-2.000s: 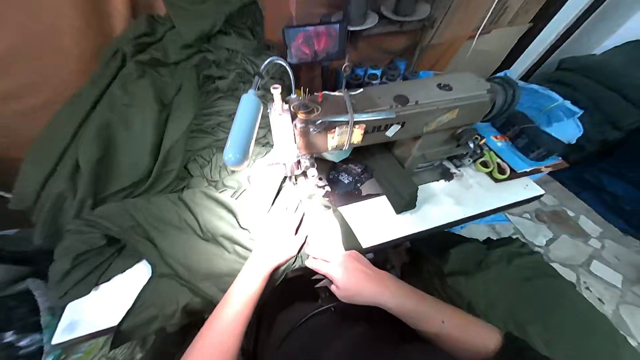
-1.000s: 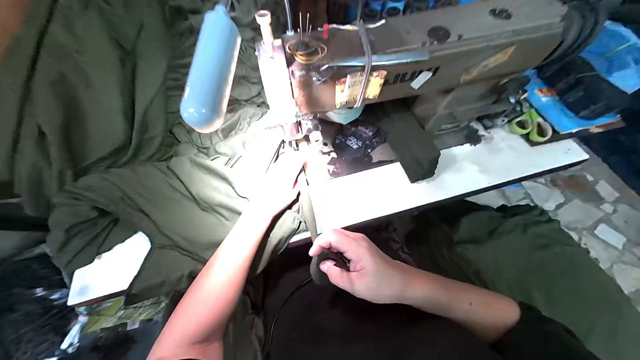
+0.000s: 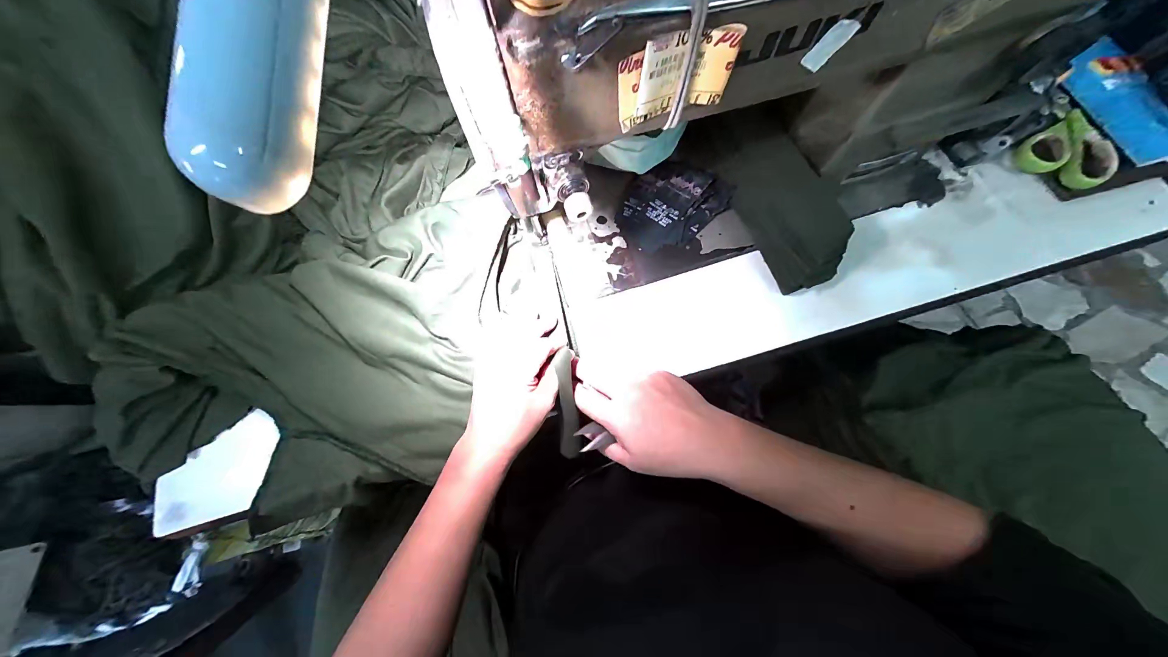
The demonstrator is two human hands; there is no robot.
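Note:
My left hand [image 3: 516,383] and my right hand [image 3: 652,420] meet at the front edge of the sewing table, both gripping a narrow green fabric strip [image 3: 567,406]. Pointed pale tips, perhaps of a small tool, stick out beneath the right fingers. From the hands the fabric edge runs up to the needle and presser foot [image 3: 538,228] of a Juki sewing machine [image 3: 776,55]. Olive-green cloth [image 3: 365,319] lies in folds left of my left hand. Bright lamp light washes out the cloth near the needle.
A blue lamp [image 3: 245,100] hangs at upper left. Dark labels [image 3: 671,205] and a folded green cloth piece [image 3: 789,210] lie on the machine bed. Green-handled scissors [image 3: 1068,151] rest on the right of the white tabletop [image 3: 903,265]. More green cloth [image 3: 1022,456] lies at lower right.
My right hand, lower and holding a looped strip a second ago, is now up close beside my left hand. The view has moved in nearer to the machine.

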